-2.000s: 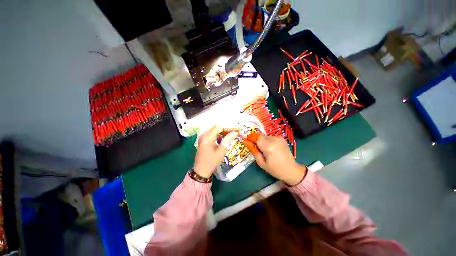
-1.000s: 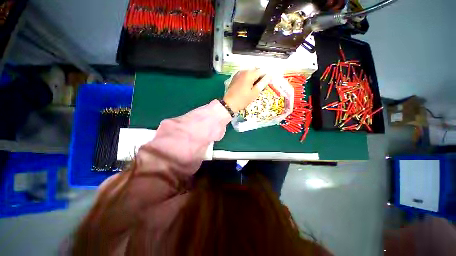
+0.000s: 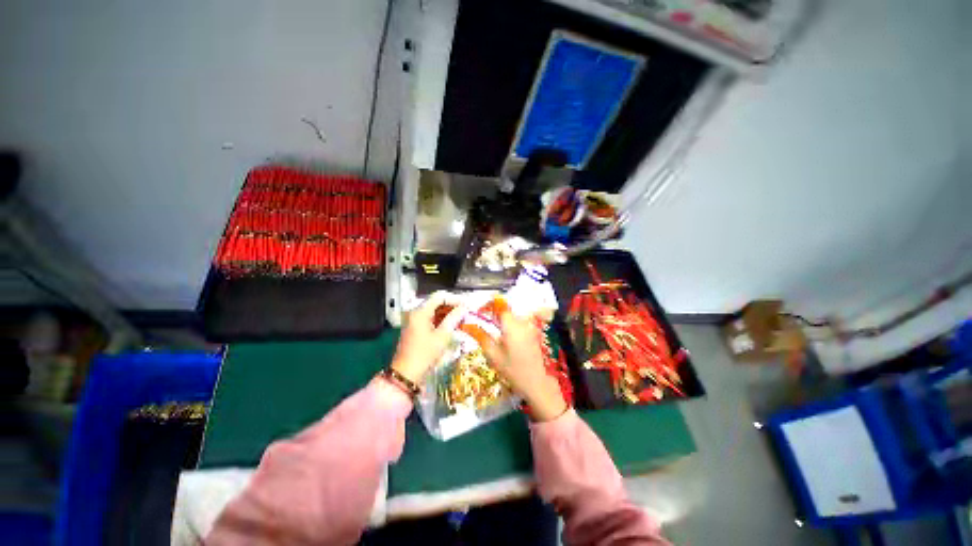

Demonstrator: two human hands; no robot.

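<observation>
My left hand (image 3: 423,343) is over the left edge of the clear terminal bag (image 3: 456,414), fingers bent towards the other hand. My right hand (image 3: 516,354) is over the bag's right side, with orange finger cots on its fingertips. The fingertips of both hands nearly meet above the gold terminals (image 3: 472,382); blur and glare hide whether they hold anything. Loose red leads (image 3: 556,366) lie to the right of my right hand. The crimping machine (image 3: 492,237) stands behind the hands, its die area brightly lit.
The left black tray (image 3: 293,309) holds dense rows of red leads. The right black tray (image 3: 691,382) holds scattered red leads. A blue bin (image 3: 94,400) with dark leads stands at the lower left. The lamp neck (image 3: 605,235) reaches in from the right. A blue panel (image 3: 577,99) stands behind.
The view has tilted up, showing more wall and the blue panel. My right hand, not seen a second ago, is now at the bag beside my left hand.
</observation>
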